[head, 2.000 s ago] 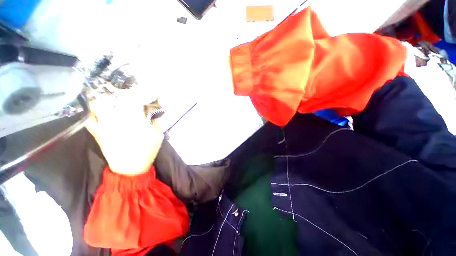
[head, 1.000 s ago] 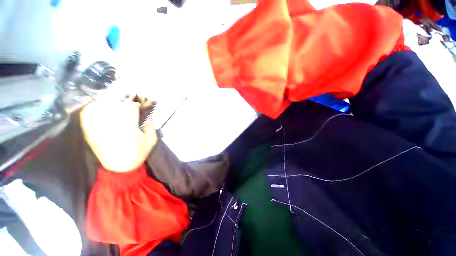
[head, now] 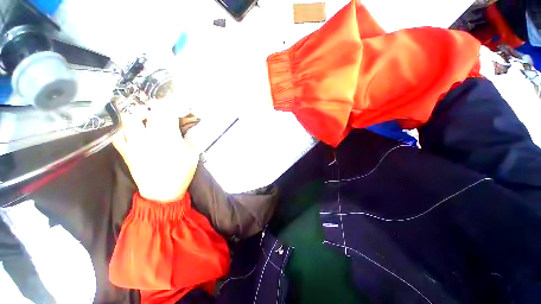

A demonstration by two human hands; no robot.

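Note:
My left hand (head: 159, 157) is at the sewing machine's needle area (head: 139, 92), its fingertips washed out by glare. A brown garment (head: 228, 209) lies under the hand and wrist. A small folded brown edge (head: 188, 123) shows between thumb and fingers. The hand appears to hold the cloth there; the exact grip is blurred. My right hand cannot be made out; glare hides it beyond the cuff of the orange sleeve cover (head: 282, 81). A red sleeve cover (head: 169, 243) is on my left forearm.
A round pale grey machine part (head: 50, 83) and a shiny bar (head: 65, 159) are at left. A tan square (head: 309, 12), a small dark piece (head: 219, 23) and a black rectangle (head: 238, 6) lie on the table's far side. White cloth (head: 50, 255) is at lower left.
The view dipped and came back up. The round grey part now shows higher and further right. My left hand stays by the needle area; the right sleeve stays over the table.

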